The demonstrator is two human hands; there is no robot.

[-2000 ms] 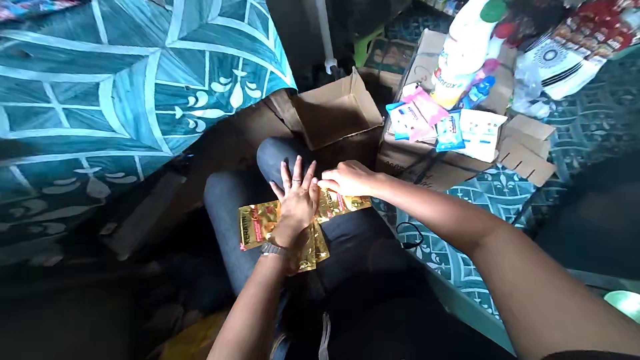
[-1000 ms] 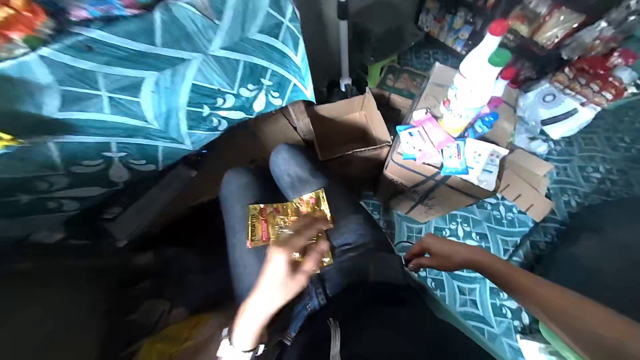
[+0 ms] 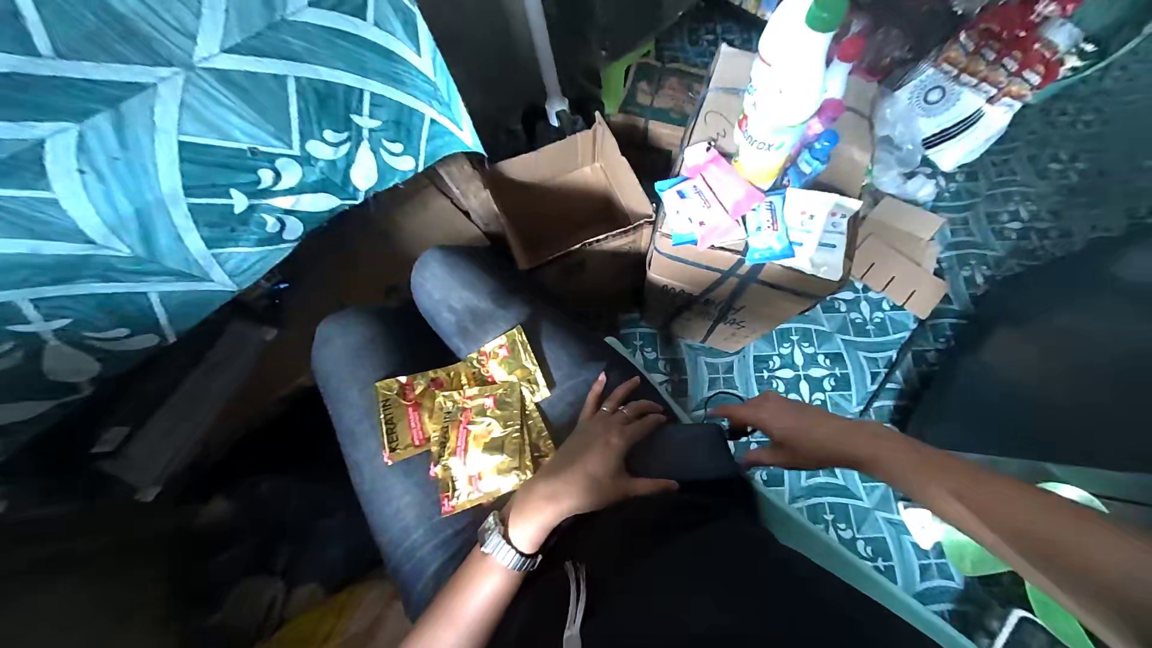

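Note:
Several gold foil sachets [image 3: 481,441] with red print lie overlapping on my jeans [image 3: 360,378], across the thighs. My left hand [image 3: 598,450], with a metal watch [image 3: 507,543] at its wrist and rings on its fingers, rests spread on my lap just right of the sachets. It holds nothing that I can see. My right hand [image 3: 778,432] is at the right side of my lap, its fingertips at a thin dark loop [image 3: 727,405] near the seat edge. Whether the fingers grip the loop is unclear.
An open cardboard box [image 3: 576,202] stands beyond my knees. Right of it, a taped carton [image 3: 720,310] bears a white bottle [image 3: 787,85], smaller bottles and several packets [image 3: 711,202]. A teal patterned cloth [image 3: 225,144] covers a surface at upper left. Plastic bags [image 3: 954,103] lie at upper right.
Two seconds ago both hands were on the sachets. The right hand has gone to the right side of my lap; the left has since moved right off the sachets, uncovering them.

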